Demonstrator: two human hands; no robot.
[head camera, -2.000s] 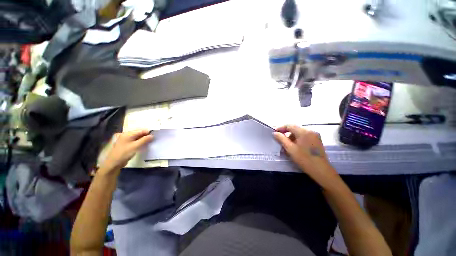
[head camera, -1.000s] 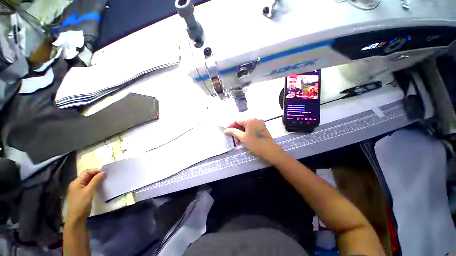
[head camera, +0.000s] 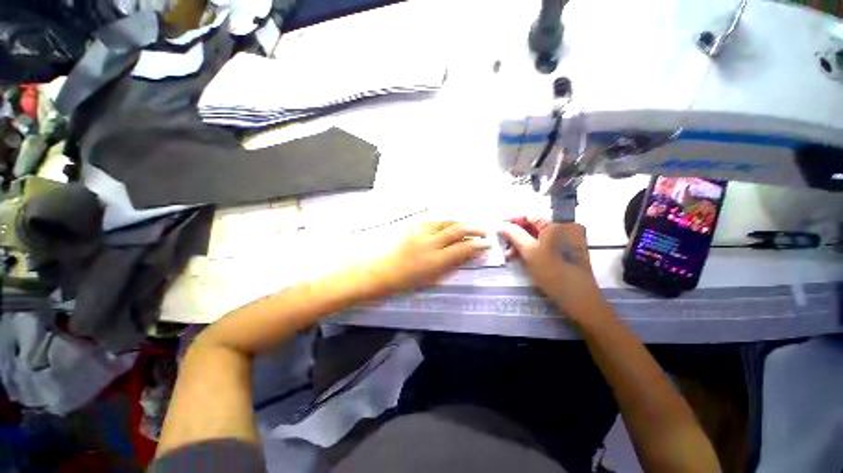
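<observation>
The pale strip-shaped piece (head camera: 492, 251) lies on the white machine bed, mostly washed out by glare and covered by my hands. My left hand (head camera: 442, 251) lies on the piece with its fingers pointing right. My right hand (head camera: 547, 251) pinches the piece's right end, just in front of the presser foot area. The sewing machine head (head camera: 647, 139) stands just behind my right hand. A dark grey piece (head camera: 305, 168) lies flat to the left.
A stack of white pieces (head camera: 314, 85) lies behind the dark piece. A lit smartphone (head camera: 677, 233) and a slim black tool (head camera: 783, 240) are right of the needle. A fabric heap (head camera: 139, 120) is at left. A grey measuring band (head camera: 555, 316) runs along the front edge.
My left hand has moved right from the piece's left end to beside my right hand. My right hand stays at the right end, near the needle. The camera view has shifted.
</observation>
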